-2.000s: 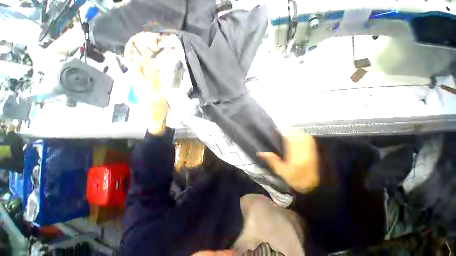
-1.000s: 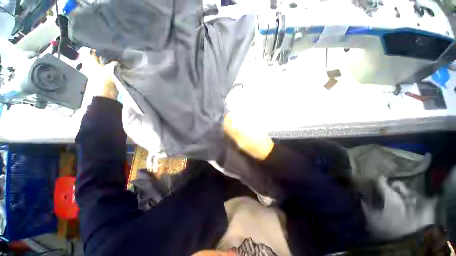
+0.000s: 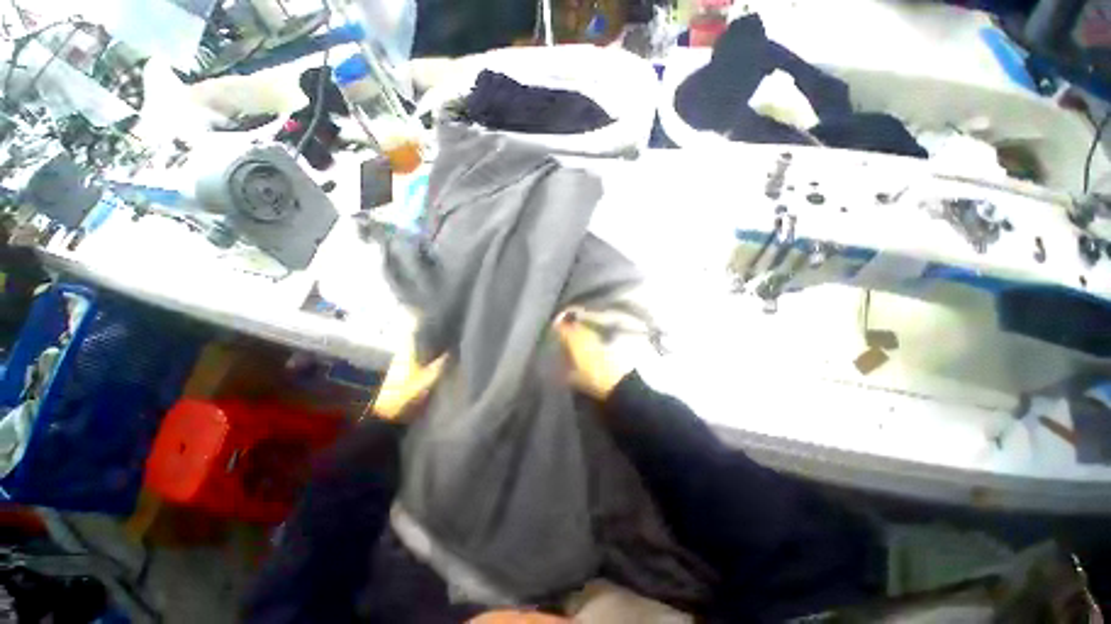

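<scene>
A grey fabric garment panel runs from the white table down over the lap, with folds along its length. A pale strip shows at its lower left edge. My left hand is on the left side of the cloth near the table's front edge, its fingers partly hidden by it. My right hand grips the cloth's right side, fingertips at a fold. The white sewing machine with blue stripe lies to the right, not touched by my hands.
A second machine's round end stands at the left. Dark cloth lies in a white trough behind, with more dark cloth farther right. Small brown pieces lie on the machine bed. A red stool and blue crate are below left.
The view has tilted up, showing more of the table's back. The grey cloth is now drawn down over the lap. My left hand has come in closer to my right hand.
</scene>
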